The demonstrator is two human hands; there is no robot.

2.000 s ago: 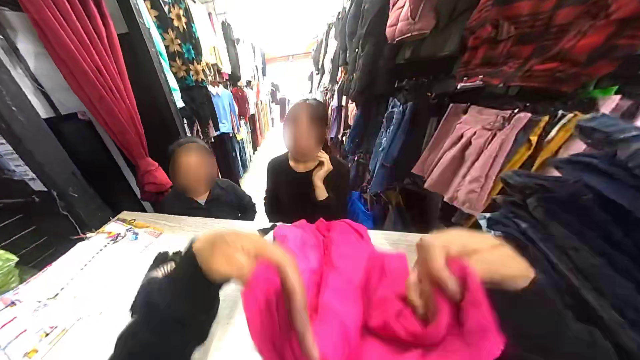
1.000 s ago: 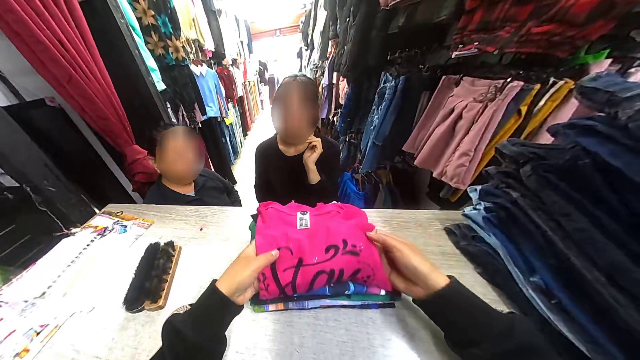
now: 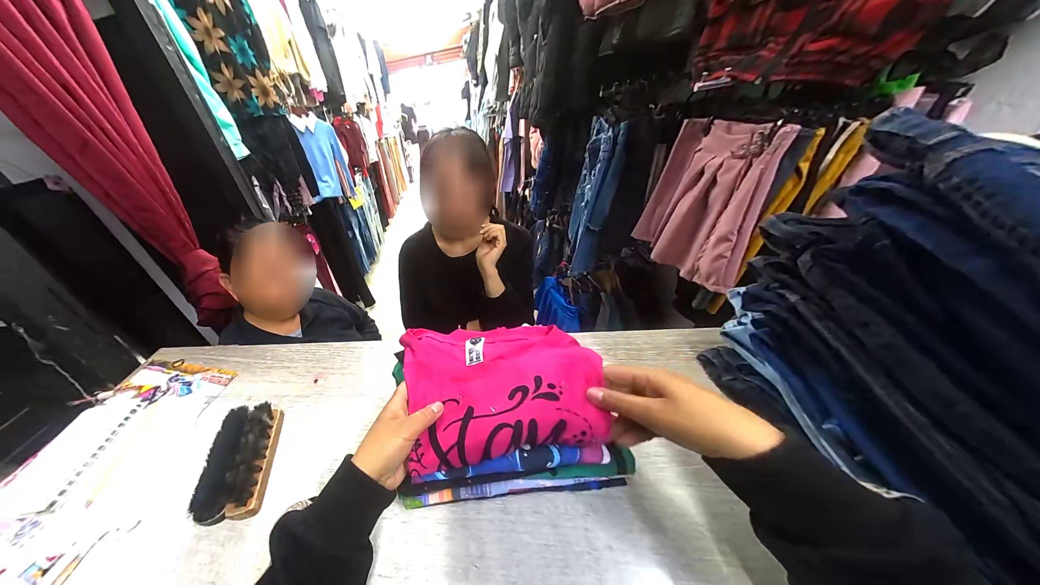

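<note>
A folded bright pink T-shirt [image 3: 504,398] with black lettering and a neck label lies on top of a small stack of folded garments [image 3: 520,486] in blue, green and mixed colours. My left hand [image 3: 398,435] holds the stack's left side, its thumb on the pink cloth. At the right edge, my right hand [image 3: 682,410] grips the pink shirt between thumb and fingers. The undersides of both hands' fingers are partly hidden.
The stack rests on a pale wood-grain counter [image 3: 325,390]. A wooden brush with black bristles [image 3: 240,463] and printed paper sheets [image 3: 89,455] lie left. Folded jeans [image 3: 861,325] are piled right. Two people [image 3: 467,276] [image 3: 296,321] are across the counter, among hanging clothes.
Two seconds ago the pink shirt was loose and lifted in my blurred hands, and now it lies folded on the stack. Since one second ago, both hands have stayed at its sides.
</note>
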